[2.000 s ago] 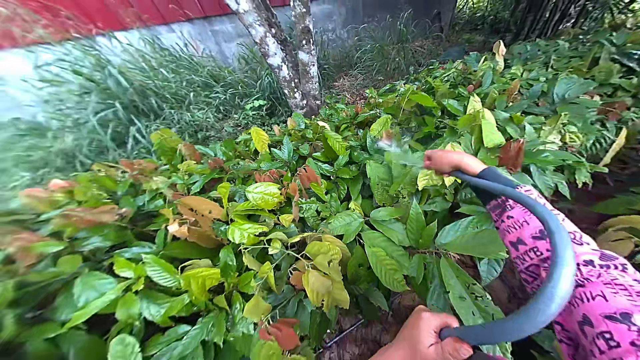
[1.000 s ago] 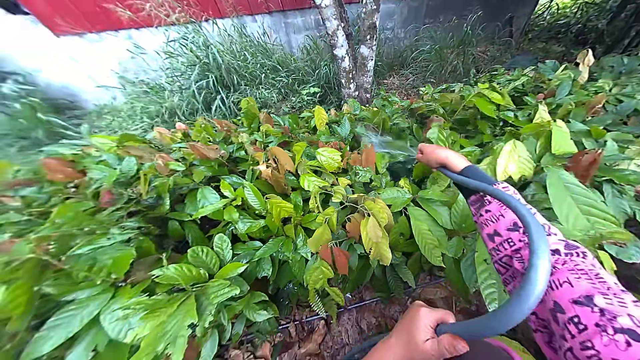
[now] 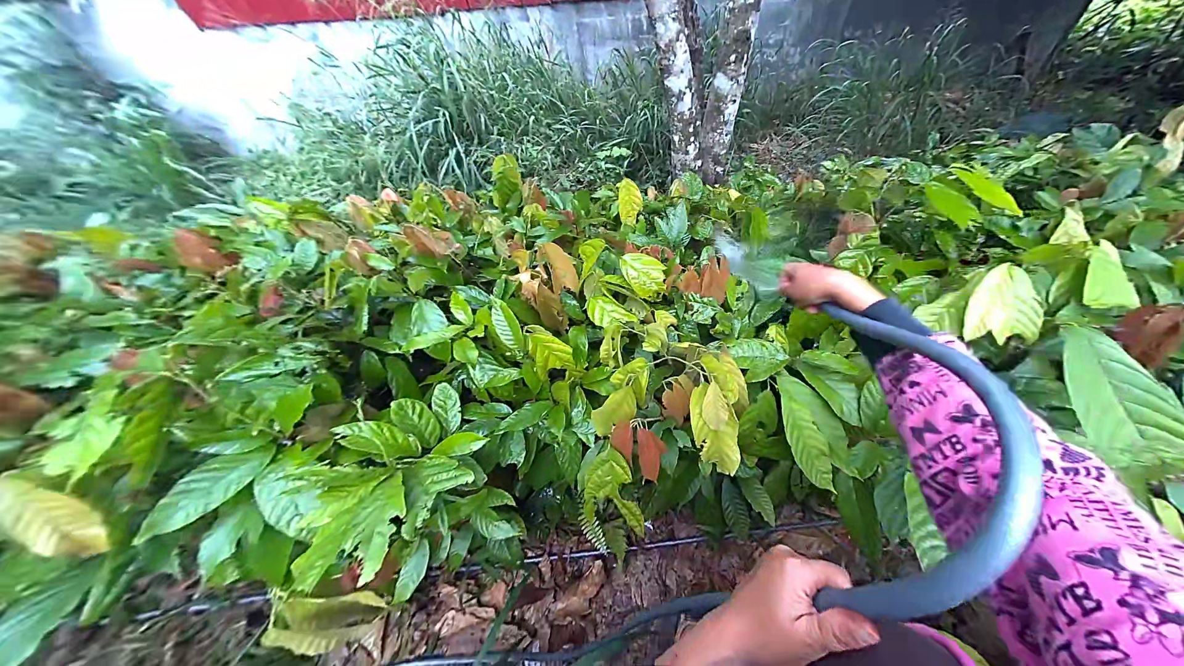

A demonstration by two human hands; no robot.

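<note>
A grey rubber hose (image 3: 1004,518) loops between both hands. My right hand (image 3: 819,285), at the end of a pink printed sleeve with a dark cuff, is closed around its far end, and a spray of water (image 3: 745,264) leaves there toward the leaves. My left hand (image 3: 777,610) grips the hose low at the bottom of the view; from it the hose runs left along the ground. Beyond and left of the hands spreads a dense bed of leafy seedlings (image 3: 499,342), with green, yellow and reddish-brown leaves.
A thin black pipe (image 3: 573,557) lies along the bed's near edge on dry leaf litter (image 3: 573,601). Behind the plants stand tall grass (image 3: 462,111), a tree with a forked, pale-blotched trunk (image 3: 684,92) and a grey wall (image 3: 592,42) with a red band above.
The view has swung left, and more ground shows near my left hand. Both hands keep hold of the hose, and the water keeps spraying.
</note>
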